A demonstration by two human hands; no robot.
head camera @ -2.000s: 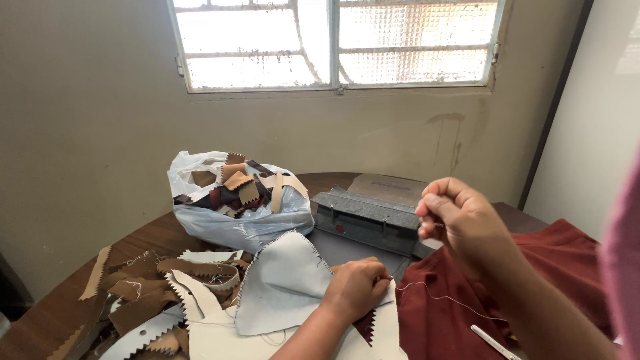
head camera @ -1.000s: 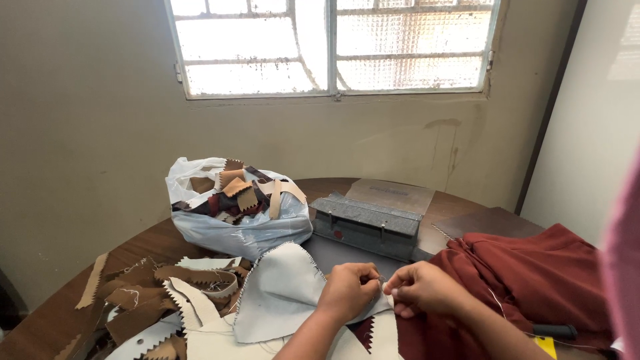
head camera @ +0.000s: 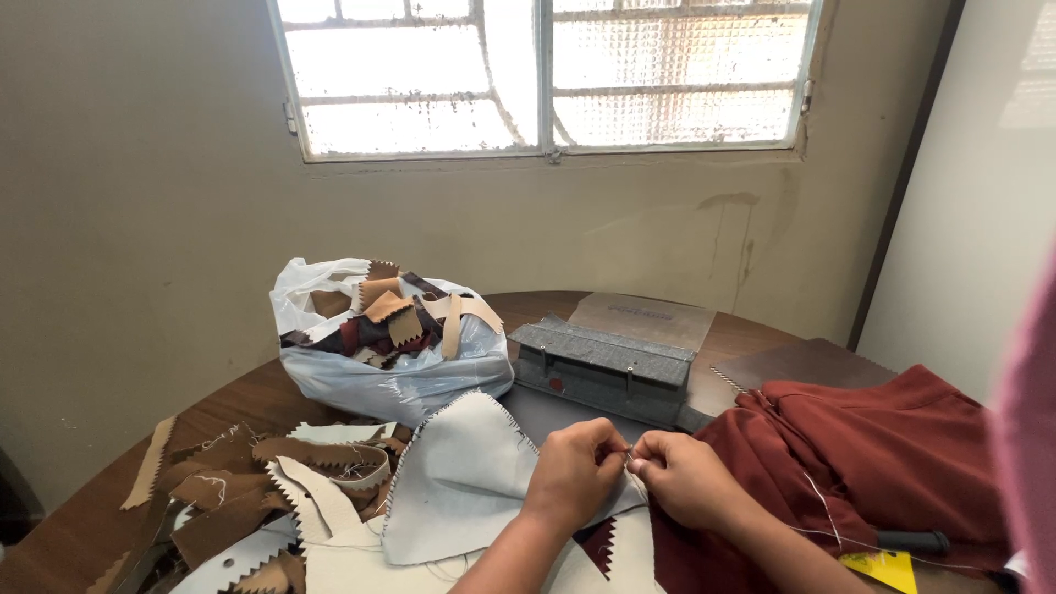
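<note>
My left hand (head camera: pixel 577 474) pinches the right side of a pale grey fabric piece (head camera: pixel 454 478) with dark stitches along its edges. Close beside it, my right hand (head camera: pixel 681 478) has thumb and forefinger closed at the same edge, apparently on a fine needle or thread; which one is too small to tell. The fingertips of both hands almost meet. Cream pieces with zigzag edges (head camera: pixel 346 561) lie under the grey one. A pale thread (head camera: pixel 866 540) trails over dark red cloth (head camera: pixel 891 462) at the right.
A white plastic bag (head camera: pixel 396 384) of fabric scraps stands at the back left. Brown scraps (head camera: pixel 223 487) are heaped before it. A grey lidded box (head camera: pixel 602 371) sits behind my hands. At the lower right are a dark cylindrical handle (head camera: pixel 912 542) and a yellow tag (head camera: pixel 883 569).
My right hand, raised and apart from the left two seconds ago, has come down beside it at the grey piece's edge. The left hand stays at that edge.
</note>
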